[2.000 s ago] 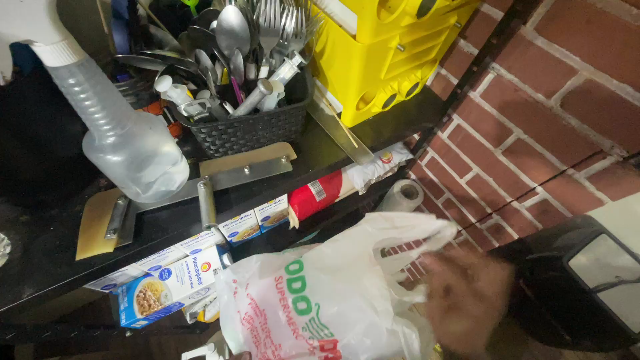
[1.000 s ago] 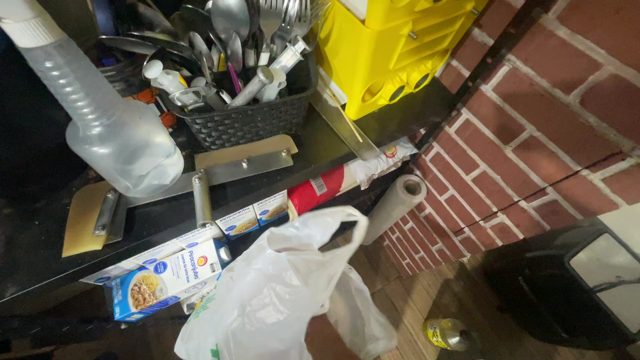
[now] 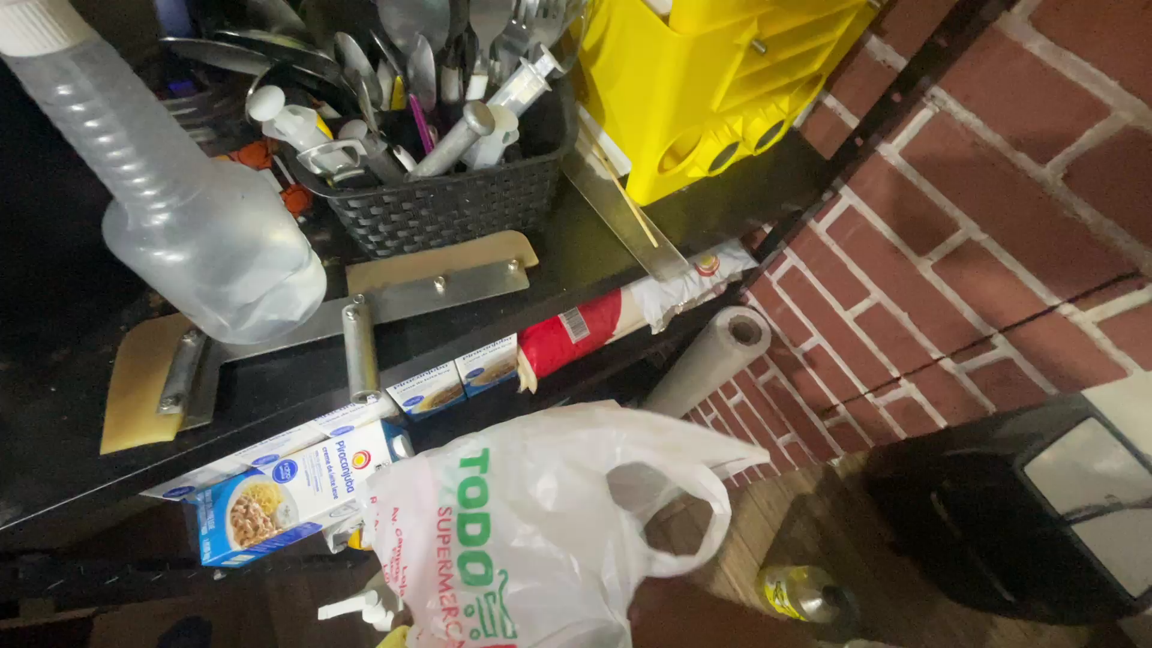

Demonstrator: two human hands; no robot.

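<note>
A white plastic grocery bag with green and red print [image 3: 549, 522] stands upright at the lower middle, its loop handle spread to the right. Neither of my hands can be made out; the bag hides what lies behind and below it. Left of the bag, a blue and white cream carton [image 3: 288, 495] sticks out from the shelf under the black top. Smaller cartons [image 3: 427, 389] and a red and white package [image 3: 576, 333] lie along that same shelf. A white spray nozzle [image 3: 360, 610] shows at the bag's lower left.
On the black shelf top [image 3: 450, 337] are a clear spray bottle [image 3: 216, 243], metal scrapers [image 3: 396, 301], a black woven basket of cutlery [image 3: 450, 211] and a yellow plastic holder [image 3: 702, 90]. A plastic roll [image 3: 711, 360], brick wall [image 3: 1017, 225], bottle [image 3: 796, 592] and black bin-like object [image 3: 990, 531] stand right.
A blurred hand was at the bag's handle two seconds ago and is out of sight now. The bag has shifted and turned, with its print facing the view again.
</note>
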